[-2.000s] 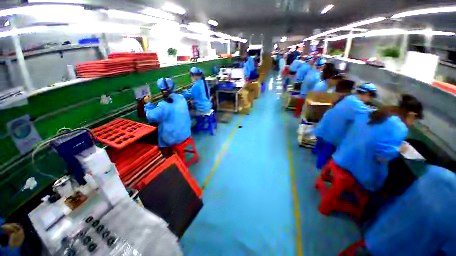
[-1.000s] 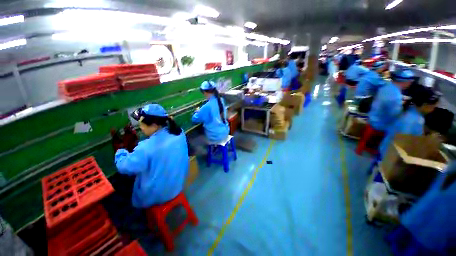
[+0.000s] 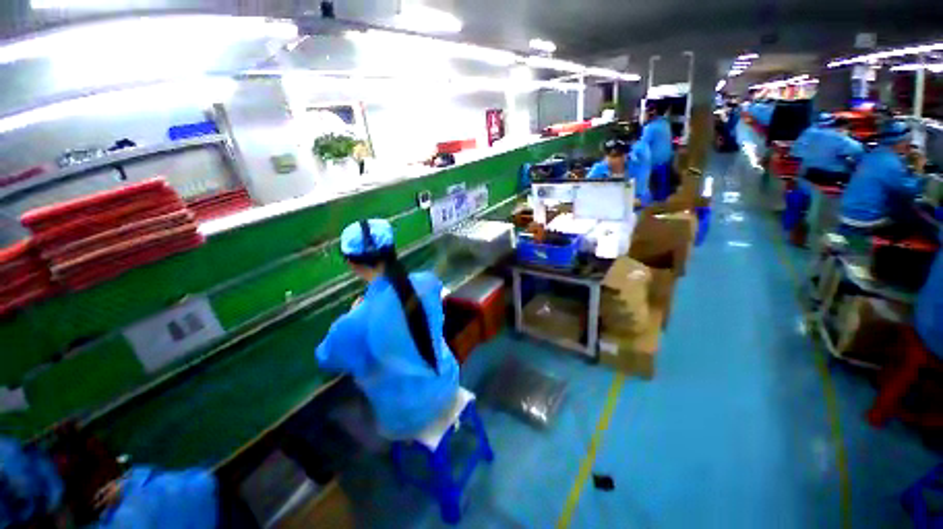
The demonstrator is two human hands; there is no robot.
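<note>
Neither of my hands is in view. Nearest in front at the left is the green-topped line bench (image 3: 217, 408) with its green back panel. A worker in a blue smock and cap (image 3: 398, 346) sits at it on a blue stool (image 3: 447, 470), back partly to me. Blue sleeves of another worker (image 3: 165, 498) are cut off at the bottom left edge. White sheets (image 3: 174, 333) hang on the panel. Stacked red trays (image 3: 114, 232) lie on the white ledge. What the seated worker handles is hidden.
A table (image 3: 558, 277) holds a blue bin (image 3: 548, 251) and white items, with cartons (image 3: 629, 315) beside it. A grey bag-like pack (image 3: 525, 391) and a small dark piece (image 3: 604, 481) lie on the floor. Workers and a cart (image 3: 853, 284) are at right.
The view has moved forward along the aisle and turned left. The white machine, the tray of dark parts and the worker on the red stool passed out or to the bottom left edge.
</note>
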